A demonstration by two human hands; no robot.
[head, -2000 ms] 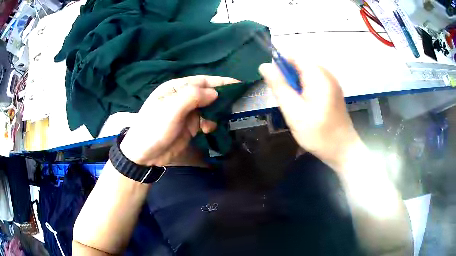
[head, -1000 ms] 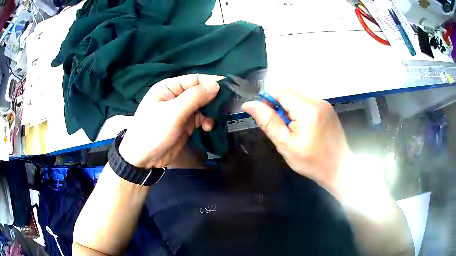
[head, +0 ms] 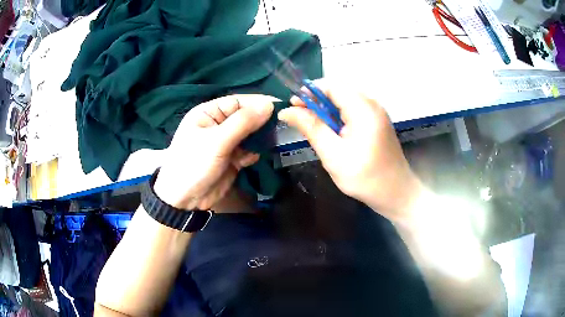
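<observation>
A dark green garment (head: 179,68) lies in a draped heap on the white tabletop, and part of it hangs over the front edge. My left hand (head: 210,145) pinches the garment's edge between thumb and fingers, a black strap on its wrist. My right hand (head: 353,142) holds blue-handled thread snips (head: 322,105). Their blades are blurred and point up and left over the fabric. My right fingertips are close to the pinched edge; whether they touch it is unclear. Any loose threads are too fine to see.
The table's blue front edge (head: 427,122) runs below my hands. Red-handled scissors (head: 451,28), a slim teal stick (head: 494,37) on a printed paper slip, and small black pieces (head: 539,46) lie at the right. A whitish ruler strip (head: 526,85) lies along the front right.
My right hand with the snips first moved down and left to the pinched edge, then its snips swung up over the fabric. My left hand keeps its pinch. The view has shifted slightly.
</observation>
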